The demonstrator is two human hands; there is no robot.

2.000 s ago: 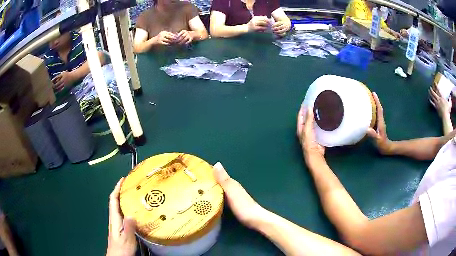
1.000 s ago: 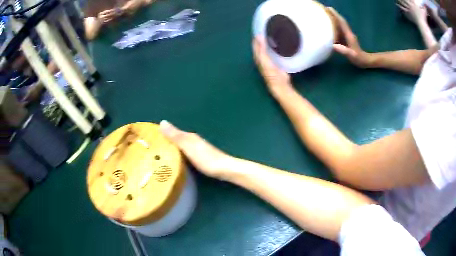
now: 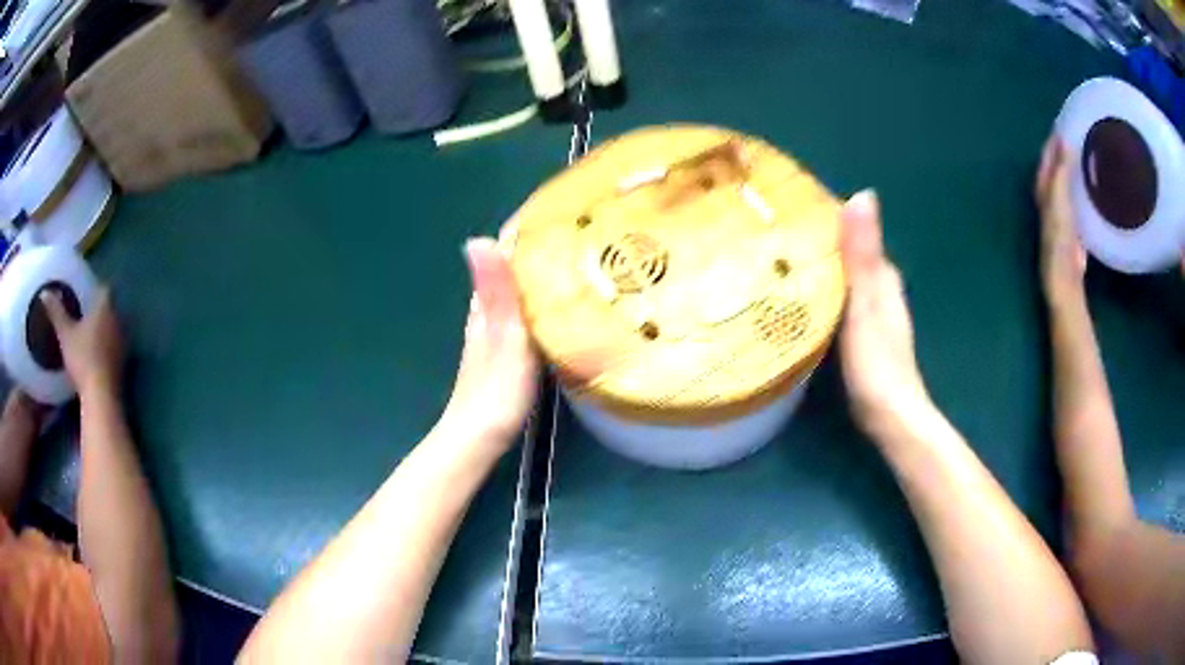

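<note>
An upside-down diffuser unit (image 3: 682,279) is in the middle of the head view, over the table seam, with its wood-grain base facing up and its white body below. The base shows a ring vent grille, a patch of tiny holes, several dark screw holes and a recess at the far edge. My left hand (image 3: 496,351) is against its left side and my right hand (image 3: 881,318) against its right side, thumbs at the base rim. The underside of the unit is hidden, so I cannot tell if it touches the table.
The dark green table (image 3: 325,377) has a seam (image 3: 526,546) running towards me. At the back left are a cardboard carton (image 3: 163,104), grey cylinders (image 3: 396,65) and cream pipes (image 3: 537,46). Neighbours at both sides hold white units with dark panels (image 3: 1120,175), (image 3: 46,325).
The view has swung left, so the unit shows nearer the middle and the left neighbour has come into view. My left hand, out of sight one second ago, shows again on the unit.
</note>
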